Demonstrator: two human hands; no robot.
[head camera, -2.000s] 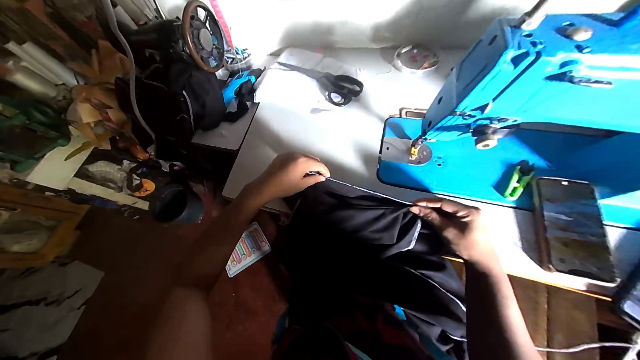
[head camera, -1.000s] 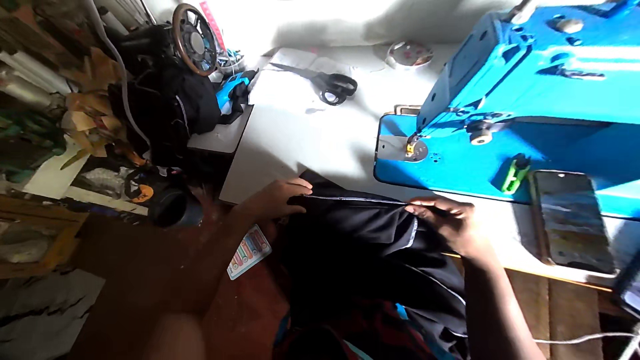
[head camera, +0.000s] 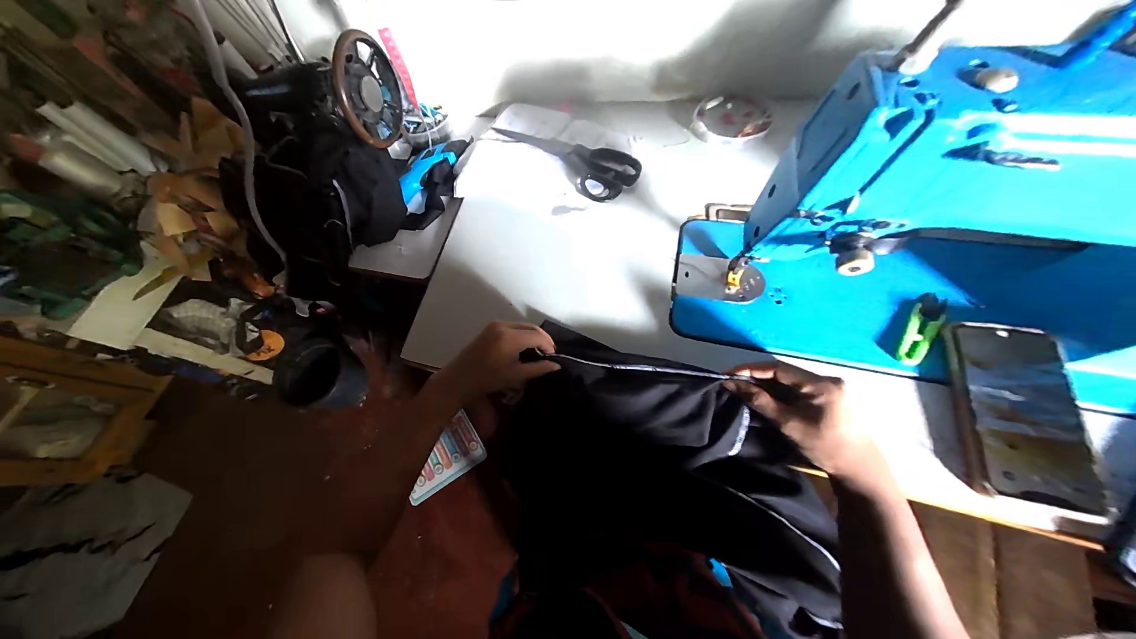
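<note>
A black fabric garment with thin white piping hangs over the near edge of the white table. My left hand pinches one end of its piped edge, and my right hand pinches the same edge farther right, so that the stretch between them is nearly straight. A short white strip shows on the cloth below my right hand. Beyond the hands, to the right, stands a blue sewing machine, its presser foot clear of the garment. The lower part of the garment is in dark shadow.
Black-handled scissors lie on paper at the back of the white table, near a round dish. A green thread snipper rests on the machine bed beside a smartphone. Another machine's handwheel is at upper left.
My left hand has shifted a little along the garment's upper edge, and a dark flap of cloth now shows beyond it on the table. My right hand keeps its hold in about the same place.
</note>
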